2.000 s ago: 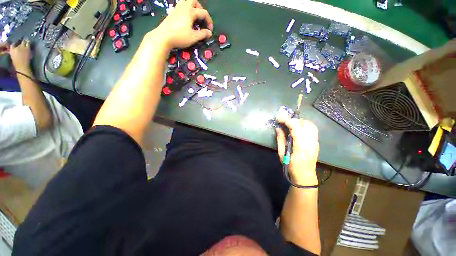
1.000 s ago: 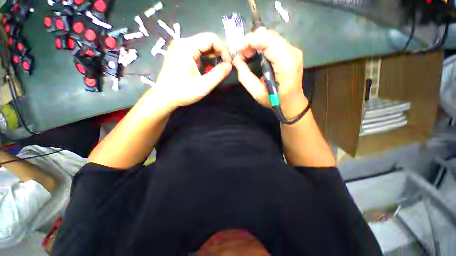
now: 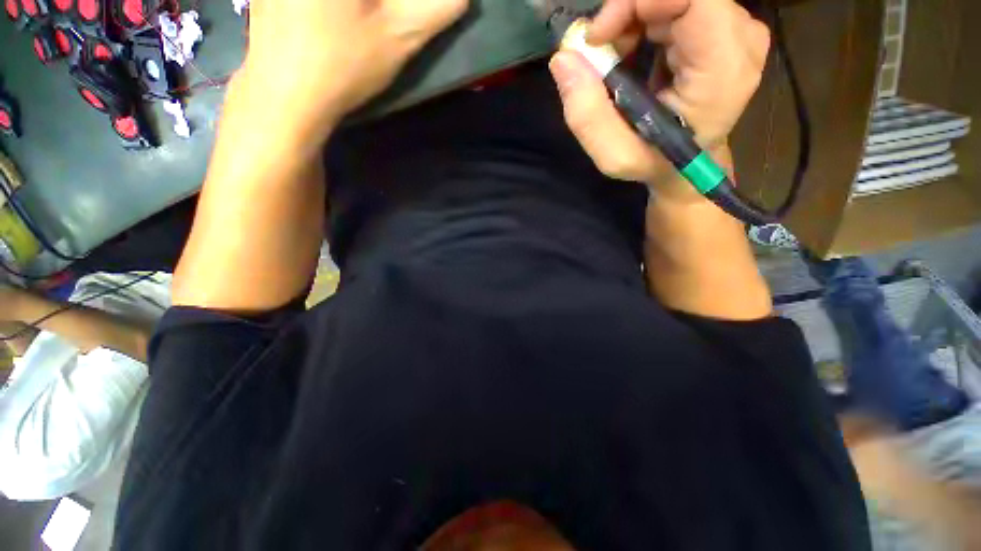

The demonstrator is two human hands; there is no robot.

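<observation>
My right hand [image 3: 672, 92] holds the soldering iron [image 3: 658, 121], a black handle with a green band, slanting up and left at the bench's front edge. A small pale thing shows at my right fingertips; I cannot tell if it is part of the iron. My left hand [image 3: 371, 48] is at the top edge of the view, partly cut off; what its fingers hold, if anything, is not visible. Black-and-red units [image 3: 95, 99] lie in a pile at the upper left. White plugs [image 3: 178, 113] with thin wires lie beside them.
The green bench top [image 3: 118, 183] ends at its front edge before me. A cardboard box [image 3: 823, 140] with stacked white flat items [image 3: 914, 140] is below at the right. A neighbour's white-clothed body [image 3: 81, 398] is at the left. Another person's leg and a grey crate are at the right.
The view has shifted, with the bench now higher in the picture. My hands were close together with a black-and-red unit in my left; now they are apart. The iron slants more.
</observation>
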